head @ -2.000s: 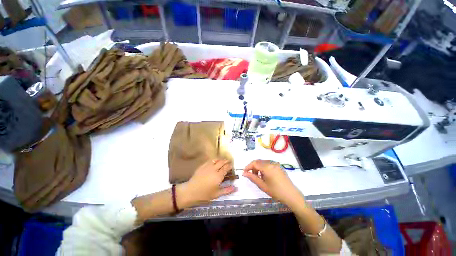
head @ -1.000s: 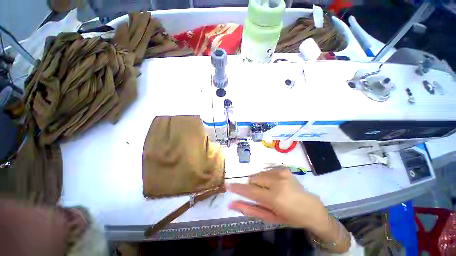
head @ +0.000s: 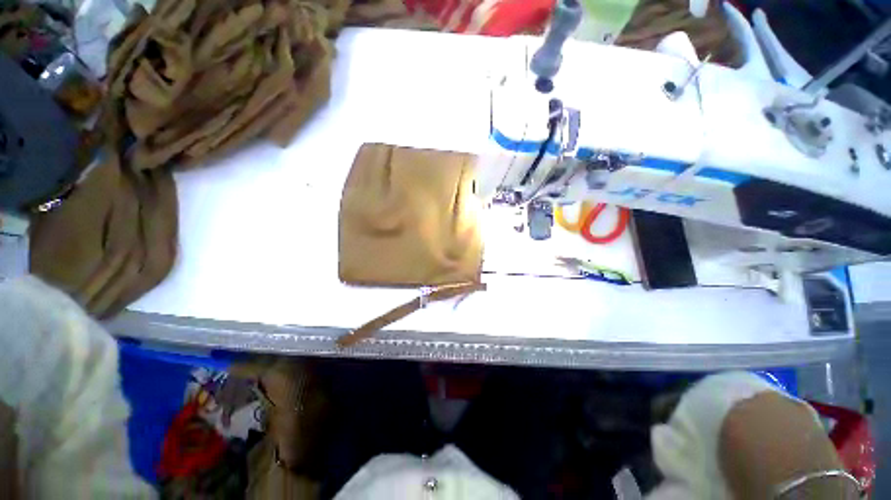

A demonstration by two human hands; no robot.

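A brown pocket piece [head: 405,217] lies flat on the white sewing table [head: 259,229], left of the needle area [head: 523,200]. A narrow brown strip [head: 391,317] runs from its lower right corner towards the table's front edge. The white sewing machine [head: 625,176] stands at the right. Neither hand shows. At the lower left only my white sleeve is in view. At the lower right my sleeve and bare forearm with a bracelet are in view, cut off by the bottom edge.
A heap of brown pieces [head: 220,78] and a stack of pocket pieces [head: 107,234] lie at the left. Scissors [head: 606,224], thread snips [head: 601,270] and a smartphone [head: 664,251] lie right of the needle. Blue crates with brown pieces are below the table edge.
My right hand has left the strip and gone down out of view. My left arm is lower at the left. The pocket piece and strip lie much as before; the camera view has shifted.
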